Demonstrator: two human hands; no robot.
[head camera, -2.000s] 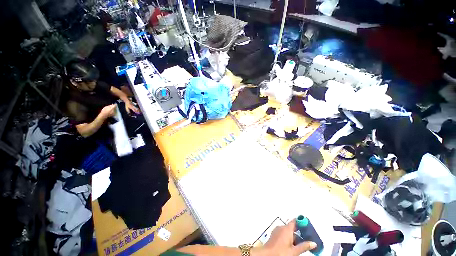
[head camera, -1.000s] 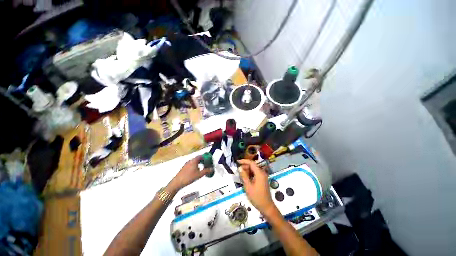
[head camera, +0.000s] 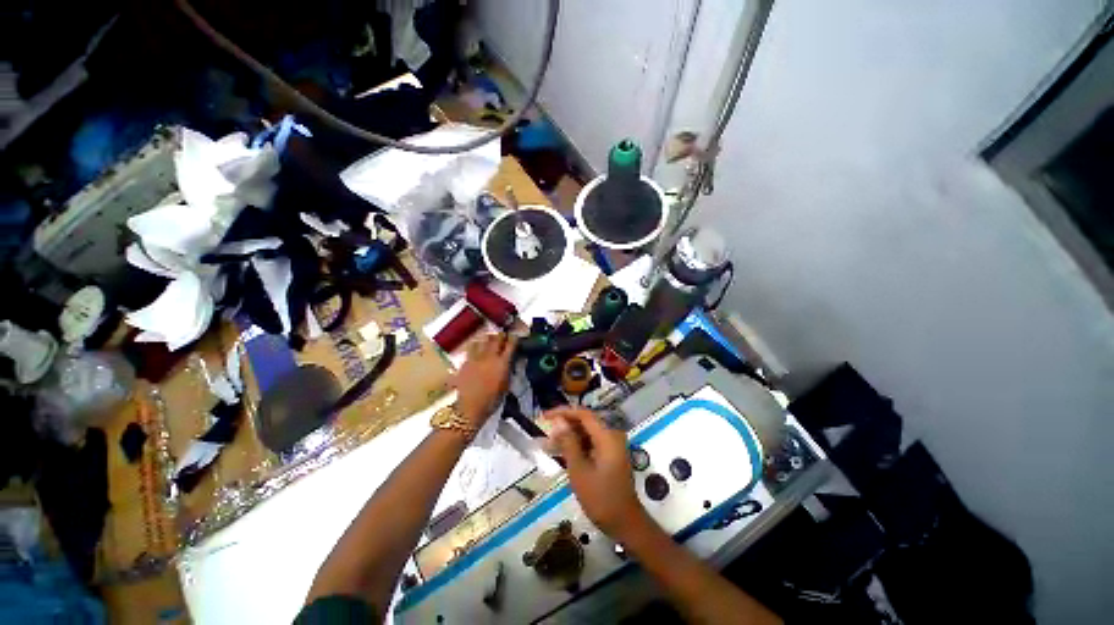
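My left hand (head camera: 485, 376), with a bracelet on its wrist, reaches into the spool cluster; whether its fingers hold a spool is hidden. My right hand (head camera: 595, 462) is over the white machine head with a blue stripe (head camera: 660, 470), fingertips drawn together; nothing can be made out between them. Dark spools with green ends (head camera: 546, 364), an orange-brown spool (head camera: 574, 374) and a red spool (head camera: 457, 328) lie behind the machine head.
A dark cone with a green tip (head camera: 624, 177) stands on a round disc by the wall. A grey flask with a dark lid (head camera: 690, 266) stands behind the machine. A black round piece (head camera: 297, 405) and white and black scraps (head camera: 183, 263) lie on cardboard at left.
The view has turned toward the wall. My left hand, which held a green-tipped spool, has moved to the spool cluster. My right hand has drawn back from the spools over the machine head.
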